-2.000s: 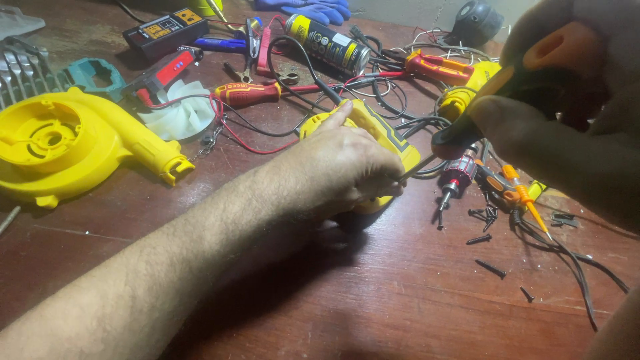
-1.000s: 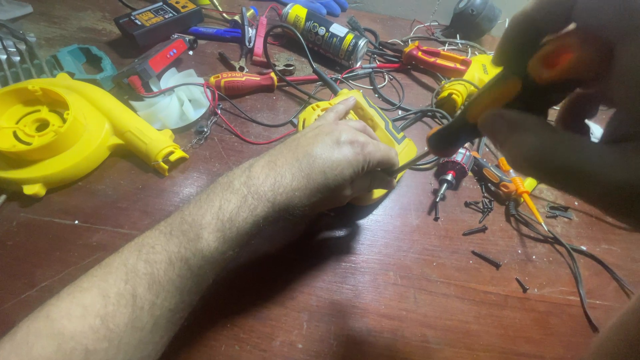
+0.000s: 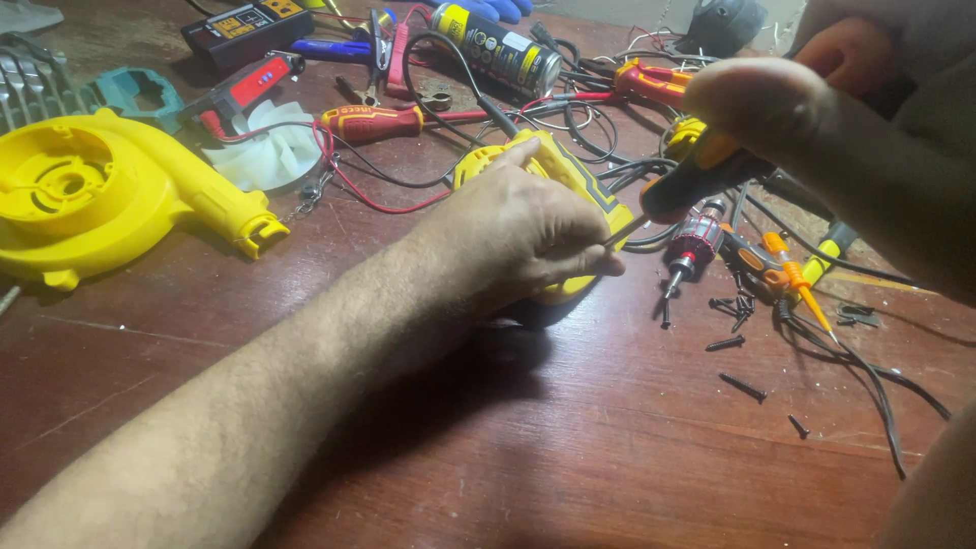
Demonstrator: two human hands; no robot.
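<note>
My left hand [image 3: 526, 229] grips a yellow and black power tool housing [image 3: 587, 179], with a black cord running from its top end. My right hand [image 3: 808, 130], dark and close to the camera, holds a screwdriver with a black and orange handle [image 3: 682, 183]. The screwdriver's shaft reaches to my left fingertips at the housing's right side; its tip is hidden there. Just right of the housing lies a motor armature [image 3: 695, 240] with red windings. Several black screws [image 3: 741, 386] lie on the table below it.
A yellow blower housing [image 3: 91, 191] and a white fan impeller [image 3: 267, 149] lie at left. Behind are a red-handled screwdriver [image 3: 374, 123], a multimeter [image 3: 248, 34], a spray can [image 3: 496, 49] and red pliers [image 3: 652, 80]. Cables and an orange test probe [image 3: 797, 278] lie at right.
My left hand stays on the yellow housing throughout. The screwdriver in my right hand remains pointed at the housing, and its angle has shifted slightly.
</note>
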